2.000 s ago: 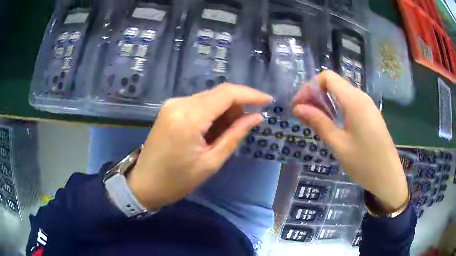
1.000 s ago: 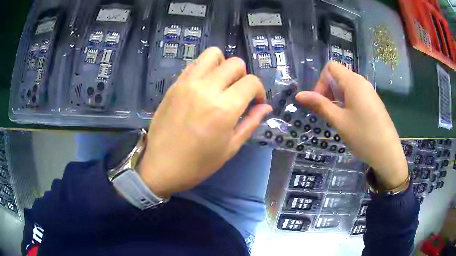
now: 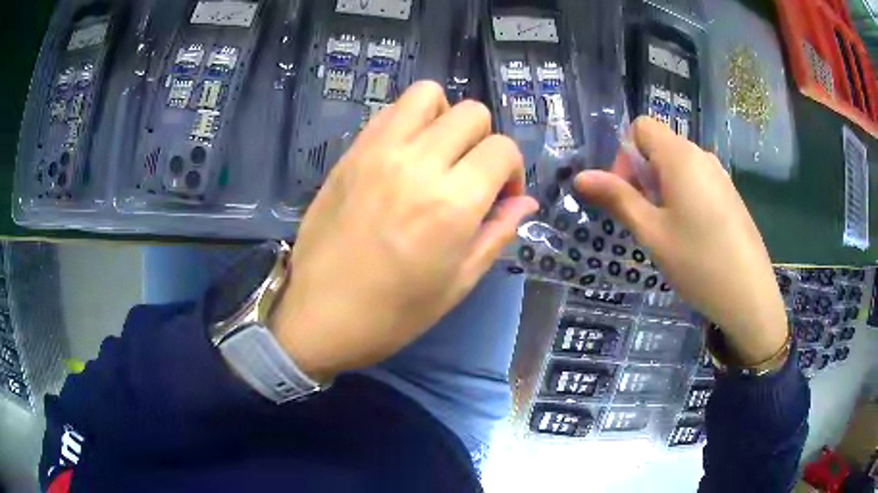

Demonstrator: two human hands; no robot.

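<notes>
A clear adhesive dot sheet (image 3: pixel 602 252) with rows of small black rings hangs over the bench's front edge. My right hand (image 3: pixel 688 226) pinches its upper right part, where clear film crinkles between thumb and fingers. My left hand (image 3: pixel 409 231) is at the sheet's left side, its back towards me, with thumb and index tips close together. Whether they grip the film or a tiny part cannot be seen. Behind the hands, black phone bodies (image 3: pixel 197 106) with silver card slots and white labels lie in a clear blister tray (image 3: pixel 279 214). My left hand partly covers the middle phone.
A clear sheet with loose brass-coloured specks (image 3: pixel 751 96) lies right of the tray. A red-orange bin (image 3: pixel 818 58) is at the upper right, with a narrow whitish dotted sheet (image 3: pixel 855 188) beside it. More phone trays (image 3: pixel 616 361) are below the bench edge.
My left hand has moved up from its lower, wider-open pose, and its fingertips have come together. The right hand keeps hold of the film. In the last second the view has shifted only slightly.
</notes>
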